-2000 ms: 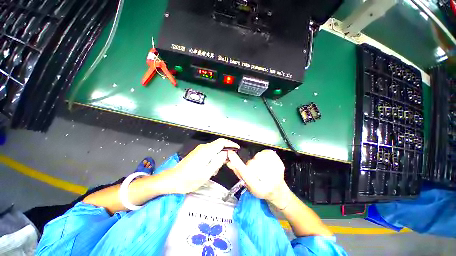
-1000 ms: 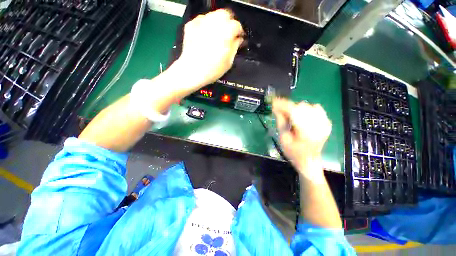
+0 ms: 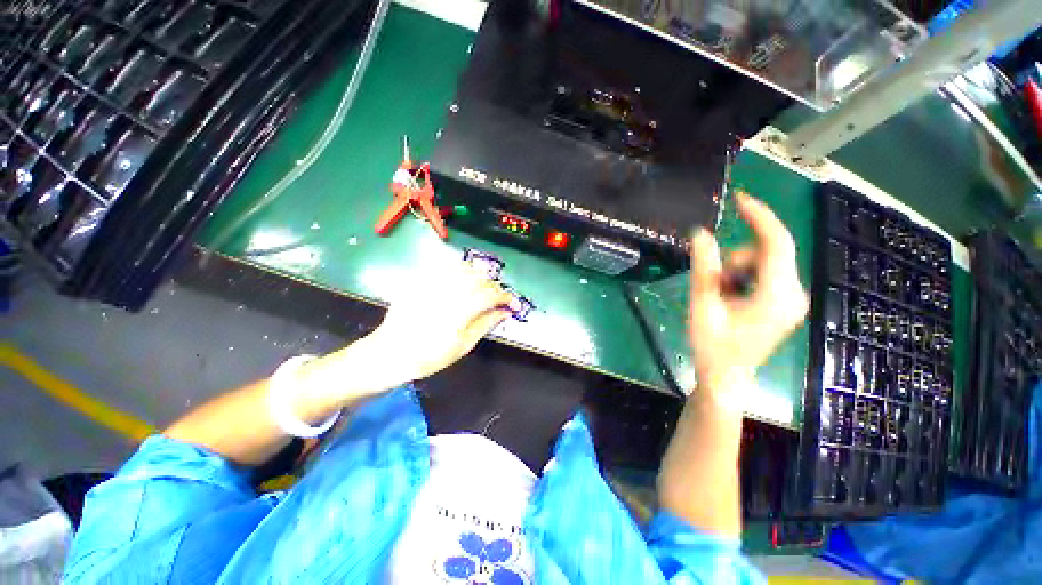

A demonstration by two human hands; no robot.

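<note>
My left hand [image 3: 440, 320] is low over the front of the green bench, its fingertips pinching a small dark-and-silver module [image 3: 519, 305]. Another small module [image 3: 485, 264] lies on the bench just beyond these fingers. My right hand [image 3: 745, 303] is raised at the machine's right front corner, thumb and forefinger apart, with nothing clearly seen in it. A dark patch between its fingers is too blurred to name. The black pneumatic hot-melt machine [image 3: 571, 171] stands ahead, with a fixture [image 3: 603, 118] on its top.
Red-handled nippers [image 3: 411, 203] lie at the machine's left front corner. A black cable [image 3: 652, 341] runs down the bench. Black trays stand stacked at left [image 3: 171, 171], and a filled blister tray [image 3: 880, 366] is at right. A clear guard [image 3: 766, 46] hangs above the machine.
My left hand has come back from the machine top to the bench front, with a module in its fingers. My right hand has lifted slightly, fingers spread. The view has shifted.
</note>
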